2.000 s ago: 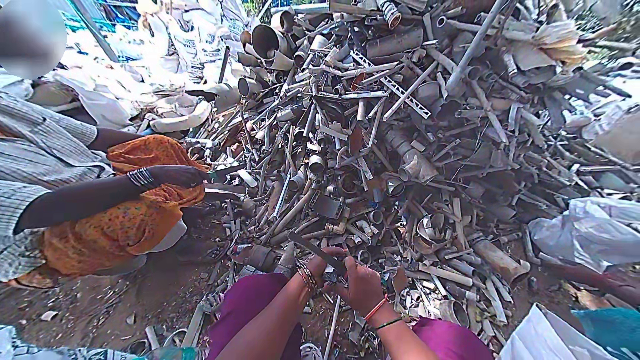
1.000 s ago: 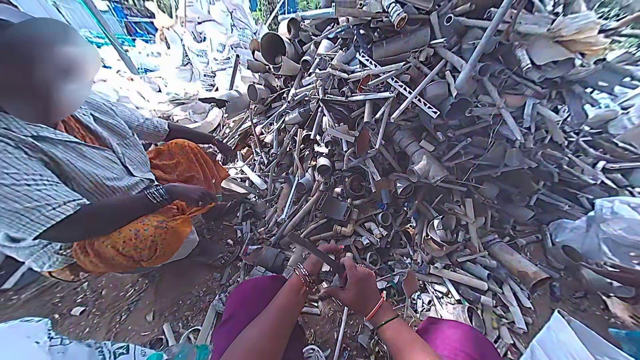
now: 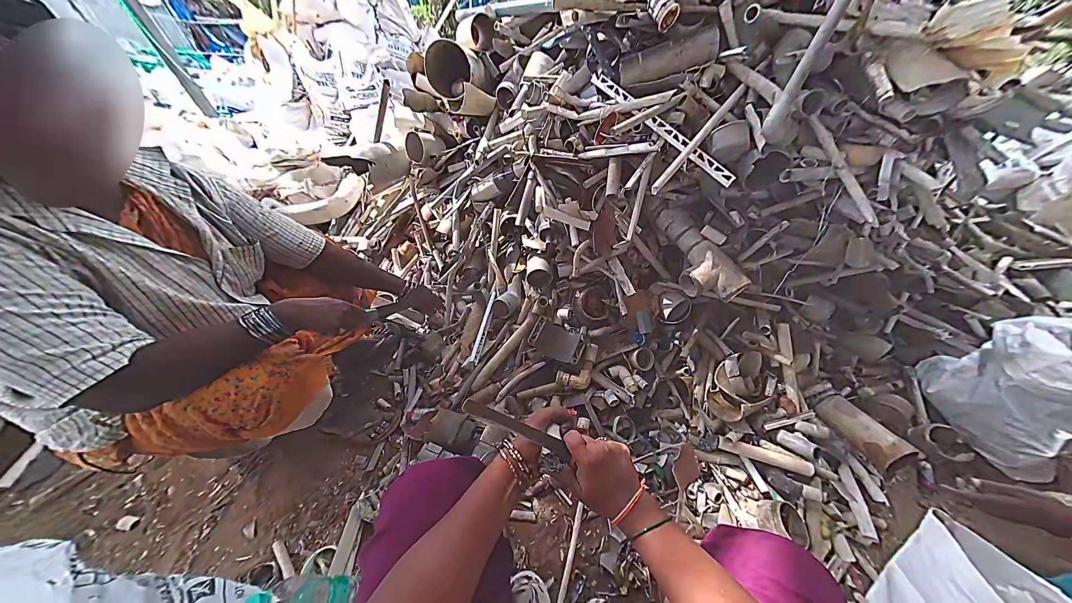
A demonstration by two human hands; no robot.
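Close together at the lower middle are my two hands, in front of a large heap of plastic pipe scrap (image 3: pixel 586 151). A flat, dark bar-like tool or strip (image 3: pixel 511 421) slants between them, its free end pointing up and left. My right hand (image 3: pixel 601 473) is closed around its lower end. Bangles circle the wrist of my left hand (image 3: pixel 544 431), which touches the same piece from behind; its fingers are partly hidden, so its hold is unclear. Just beyond the hands lie pipe fittings, among them an elbow (image 3: pixel 576 379).
On the left a co-worker (image 3: pixel 167 301) in a striped shirt bends toward the heap, hands at its edge. White sacks (image 3: pixel 276 84) are piled behind. A translucent plastic bag (image 3: pixel 1005 394) lies at the right, a white sack (image 3: pixel 938 561) at the lower right. Bare soil (image 3: pixel 193 511) shows at lower left.
The co-worker's far arm now reaches to the heap, and both of that person's hands are close together there. My hands stay near each other on the dark piece.
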